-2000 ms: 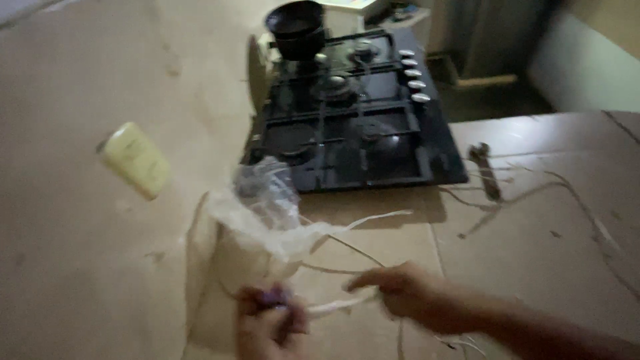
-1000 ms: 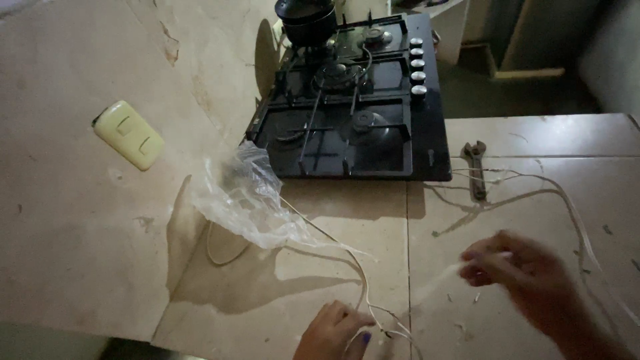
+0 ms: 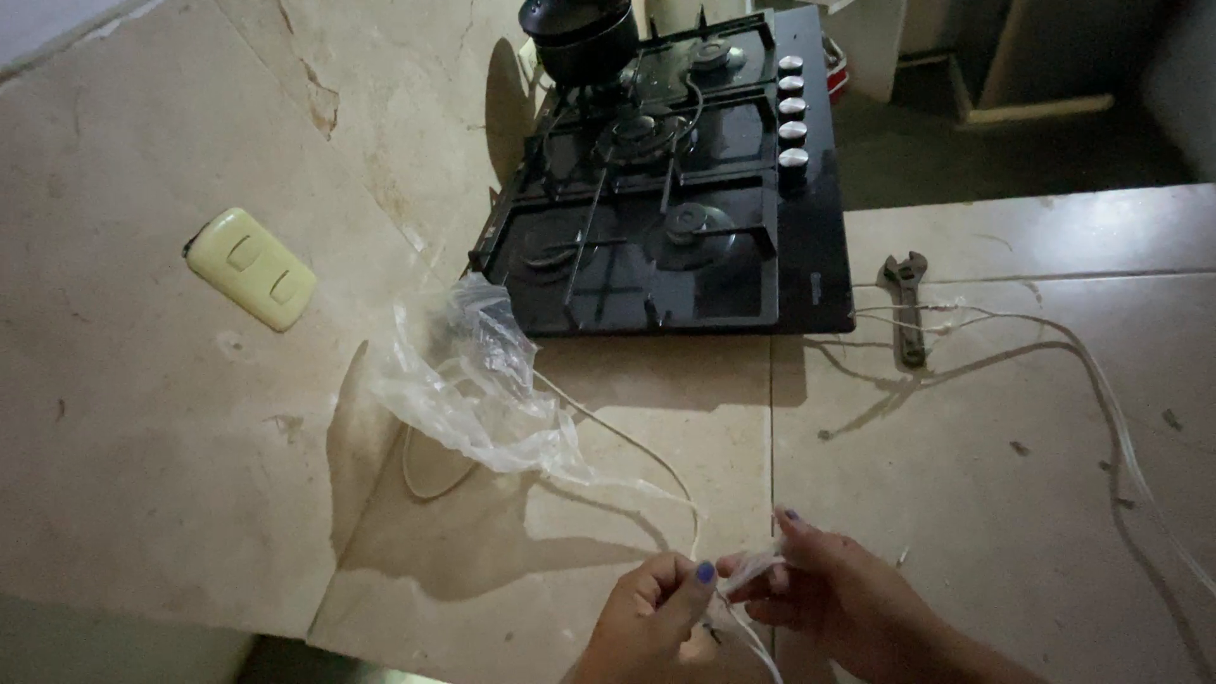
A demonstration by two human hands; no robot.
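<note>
Near the lower middle of the view, my left hand [image 3: 655, 608] pinches a thin white electrical cable [image 3: 746, 641] between thumb and finger. Close to its right, my right hand [image 3: 836, 589] holds a twisted strip of clear plastic [image 3: 757, 565] against the cable. The cable's wire ends are partly hidden by the fingers. Another length of white cable [image 3: 646, 451] runs from my left hand up to a crumpled clear plastic bag [image 3: 475, 380] and loops out beneath it.
A black gas cooktop [image 3: 665, 180] with a black pot [image 3: 584, 43] stands beyond. An adjustable wrench [image 3: 909, 313] lies right, beside a thin cable [image 3: 1107, 389] with bared ends. A cream two-switch plate [image 3: 252, 269] is on the tiled surface [image 3: 142, 456] at left. Small scraps lie at right.
My hands were apart a second ago, the right one farther right with a blurred pale strip; now they are close together at the cable.
</note>
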